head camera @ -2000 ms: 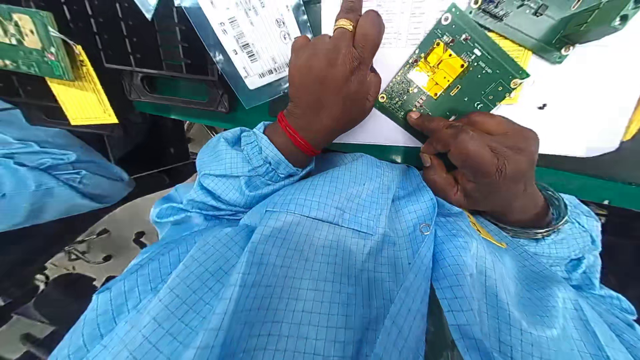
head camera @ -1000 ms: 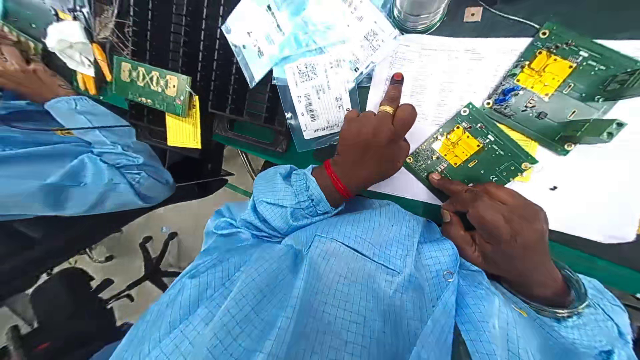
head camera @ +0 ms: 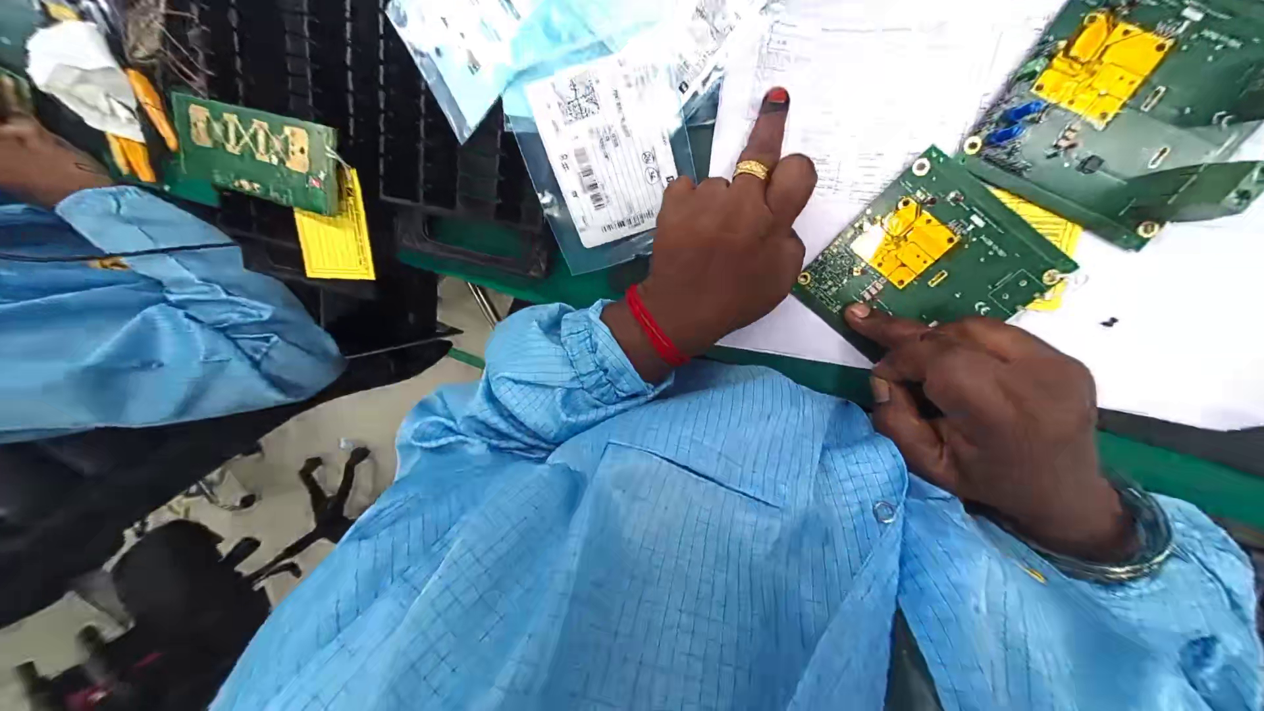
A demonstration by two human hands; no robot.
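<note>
My left hand [head camera: 726, 252], with a ring and a red wrist thread, rests on a printed paper sheet [head camera: 869, 94], its middle or index finger stretched out along the print. With its index fingertip my right hand [head camera: 987, 405] touches the lower left edge of a green circuit board [head camera: 973, 237]. This board carries yellow tape around its middle and has a yellow tag [head camera: 1037, 219] partly under it. Whether my right thumb grips the board's edge cannot be told. Behind it lies a larger green board assembly [head camera: 1185, 128], also with yellow tape.
Clear bags with printed labels [head camera: 602, 148] lie left of the paper. Further left are black slotted racks [head camera: 296, 49], another green board [head camera: 255, 148] with a yellow tag [head camera: 334, 232], and a co-worker's blue sleeve [head camera: 168, 296]. A small dark part [head camera: 1109, 322] lies on white paper at right.
Between the oldest frame and now, the view has shifted and shows more of the co-worker's side. My left hand's extended finger now lies flatter along the paper. My right fingertip stays at the board's edge.
</note>
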